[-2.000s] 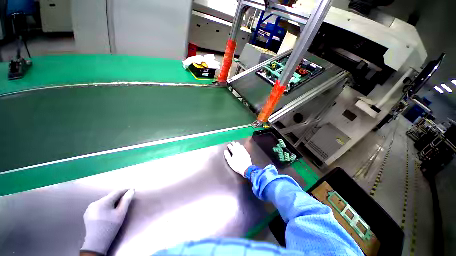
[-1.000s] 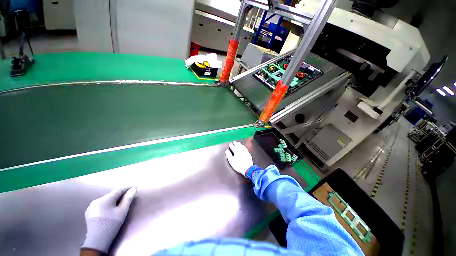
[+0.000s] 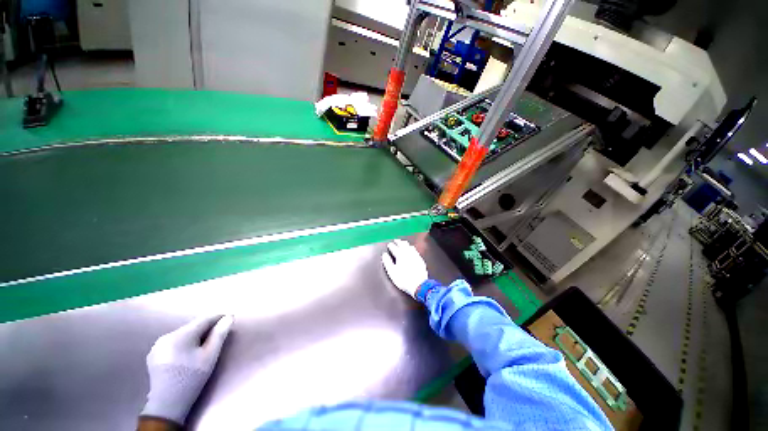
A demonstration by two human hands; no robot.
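My left hand [image 3: 184,367], in a greyish glove, rests on the shiny metal sheet [image 3: 286,337] at lower left, thumb apart from the fingers, holding nothing. My right hand [image 3: 406,268], in a white glove with a blue band at the wrist, lies on the sheet's right part, holding nothing. The black parts tray [image 3: 450,232], with small green pieces [image 3: 482,257], is just right of it. A circuit board in a black carrier [image 3: 482,128], with a pale green hold-down fixture on it, lies on the sloping conveyor [image 3: 539,114], partly behind an orange-wrapped post.
A dark green conveyor belt [image 3: 194,202] runs beyond the sheet. Orange-wrapped posts [image 3: 464,175] stand at its right end, by a white machine [image 3: 674,67]. A black tote [image 3: 653,370] at lower right holds a green frame [image 3: 591,367] over brown cardboard. A black and yellow item [image 3: 347,116] sits on the far green edge.
The board in its carrier has moved slightly down the sloping conveyor, toward the belt. Both hands stay in place on the sheet. The view has shifted slightly.
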